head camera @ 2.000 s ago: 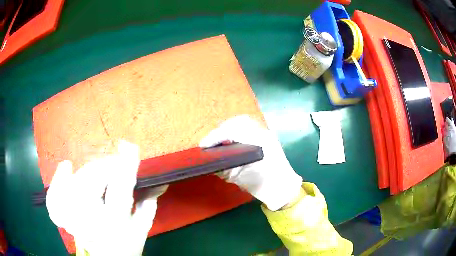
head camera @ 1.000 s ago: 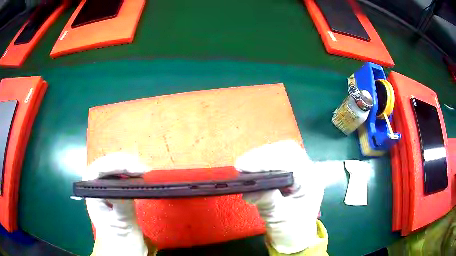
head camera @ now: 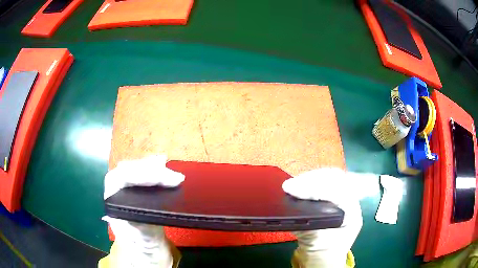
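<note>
A dark tablet (head camera: pixel 230 201) is held nearly edge-on above a foam pad (head camera: pixel 225 120), its long edge with small openings facing me and its glossy face reflecting the red foam. My left hand (head camera: pixel 139 183), in a white glove, grips the left end, thumb on top and fingers below. My right hand (head camera: pixel 327 201), also white-gloved, grips the right end the same way. The fingers under the tablet are partly hidden. The pad looks pale orange in glare behind the tablet and red below it.
At right stand a small jar (head camera: pixel 392 127), a blue tape dispenser (head camera: pixel 417 125), a white piece (head camera: pixel 389 199) and stacked pads with a tablet (head camera: pixel 463 172). At left, a grey tablet (head camera: pixel 15 112) lies on stacked pads. More pads lie along the back.
The tablet has tilted from edge-on so that its upper face shows more, and it sits lower and further right in view. The view has shifted. Both hands keep their grip.
</note>
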